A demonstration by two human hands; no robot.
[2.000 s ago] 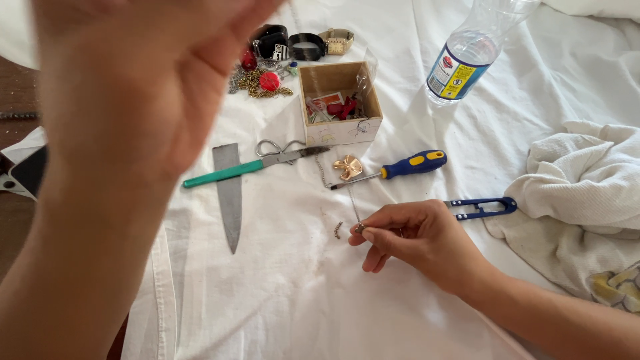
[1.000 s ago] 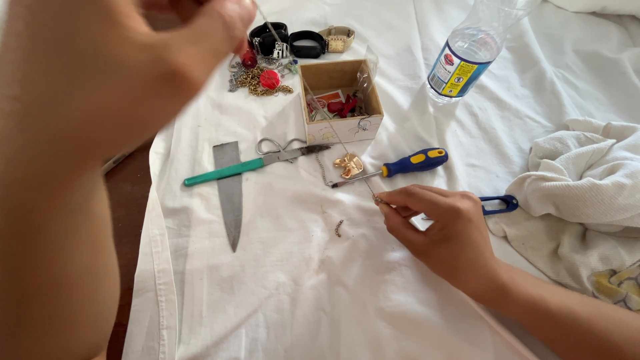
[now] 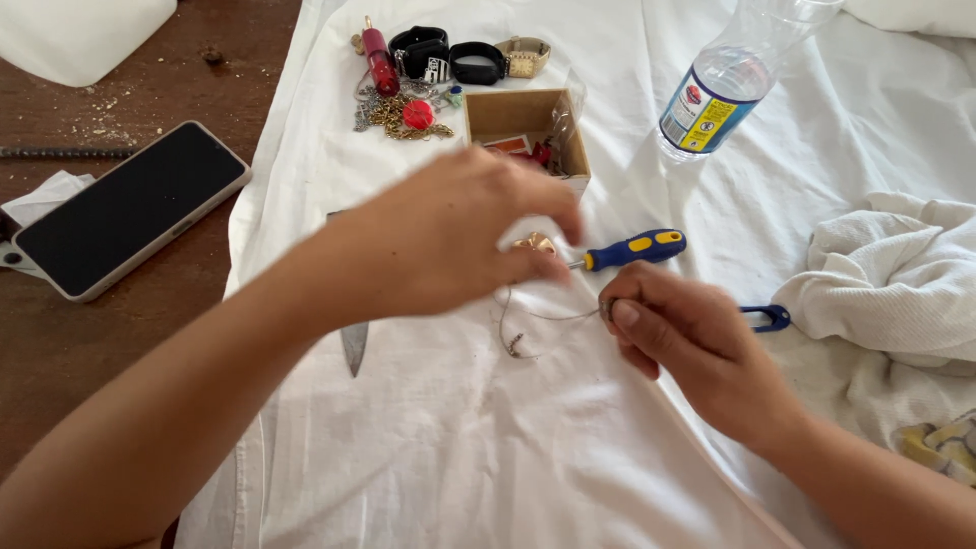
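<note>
My right hand (image 3: 679,335) pinches a small dark metal piece (image 3: 608,307) between thumb and fingers. A thin thread (image 3: 560,316) runs left from it and curls on the white cloth beside a short string of tiny beads (image 3: 515,345). My left hand (image 3: 457,229), blurred, hovers left of the right one with thumb and fingers apart and nothing visible between them. Just past its fingertips lies a gold-coloured ornament (image 3: 536,244), partly hidden. A screwdriver with a blue and yellow handle (image 3: 635,250) lies above my right hand. Only a grey blade tip (image 3: 355,347) shows beneath my left forearm.
A wooden box (image 3: 526,114) holds small items; chains (image 3: 404,118), a red spool (image 3: 418,113) and watches (image 3: 521,63) lie at its left and behind. A plastic bottle (image 3: 713,99) stands at right, near a crumpled cloth (image 3: 900,274). A phone (image 3: 133,210) rests on the wooden surface.
My left hand has come down from its raised place near the camera to the middle of the cloth. The thread, drawn up taut a second ago, now lies slack.
</note>
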